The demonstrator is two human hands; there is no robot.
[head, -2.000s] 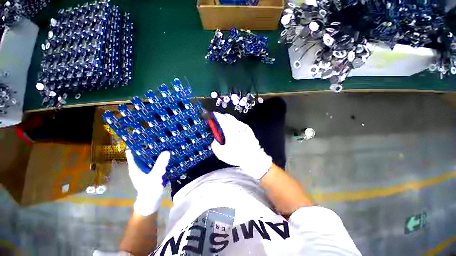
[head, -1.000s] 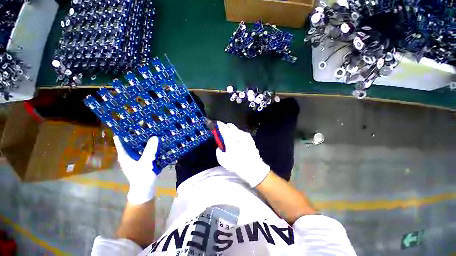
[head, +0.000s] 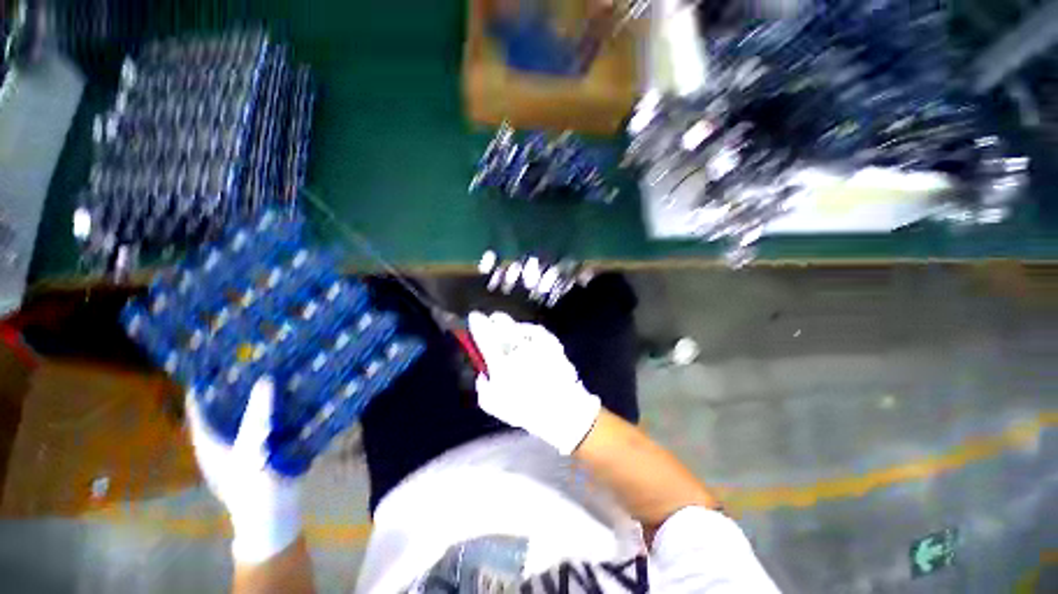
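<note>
My left hand [head: 246, 473], in a white glove, holds a blue PCB panel [head: 267, 331] by its lower edge, tilted, in front of the bench edge. My right hand [head: 528, 377], also in a white glove, is closed on red-handled diagonal cutters [head: 469, 348]. A long thin strip or wire [head: 369, 250] runs from the cutters' jaws up to the left, above the panel. The cutters and the panel are apart. The frame is blurred, so the jaws and the panel's small parts are not clear.
A stack of panels [head: 186, 139] stands on the green bench at left. A small heap of boards [head: 540, 165] lies below the open carton [head: 545, 102], with silvery discs [head: 534, 275] at the bench edge. A tangled wired heap [head: 812, 110] overhangs a white tray at right. A cardboard box [head: 104, 429] is below left.
The panel and my left hand have moved left and down, away from the cutters. The thin strip now spans between cutters and stack. The view has shifted, and the bench sits lower.
</note>
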